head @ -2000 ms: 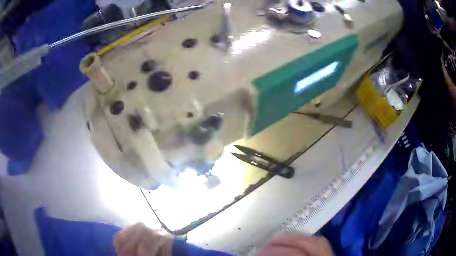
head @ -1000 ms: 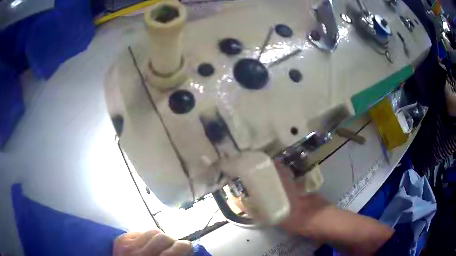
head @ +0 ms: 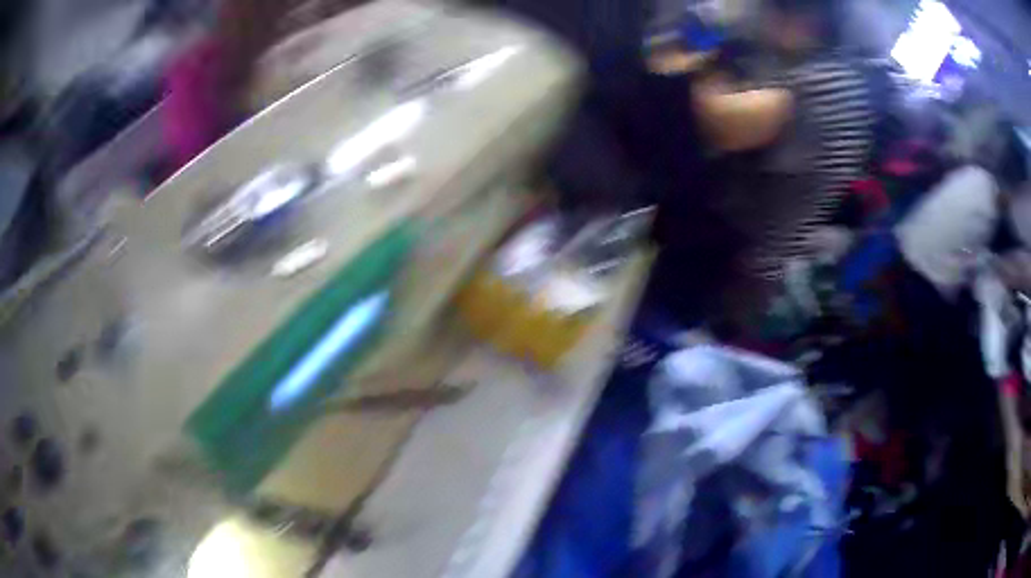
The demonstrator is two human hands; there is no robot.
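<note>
The view is strongly blurred. Neither my left hand nor my right hand is in the picture. The cream sewing machine head (head: 147, 305) fills the left side. Its green control panel (head: 305, 361) with a lit white screen faces the table front. A thin dark tool with a brownish end (head: 424, 397) lies on the bed beside the panel. A dark shape, too blurred to name, lies at the lower left near a bright glare. Pale blue-grey cloth (head: 724, 418) lies crumpled on darker blue cloth (head: 588, 485) beside the table's right edge.
A yellow box (head: 526, 322) with clear plastic bags stands at the table's far right. A white measuring strip (head: 497, 497) runs along the front edge. Another person in striped clothing (head: 831, 147) is beyond the table. Mixed cloth piles lie at the right.
The view has swung right and away from the needle area. The machine's needle end and both hands, seen a second ago, are out of the picture. The cloth piles and person now show more.
</note>
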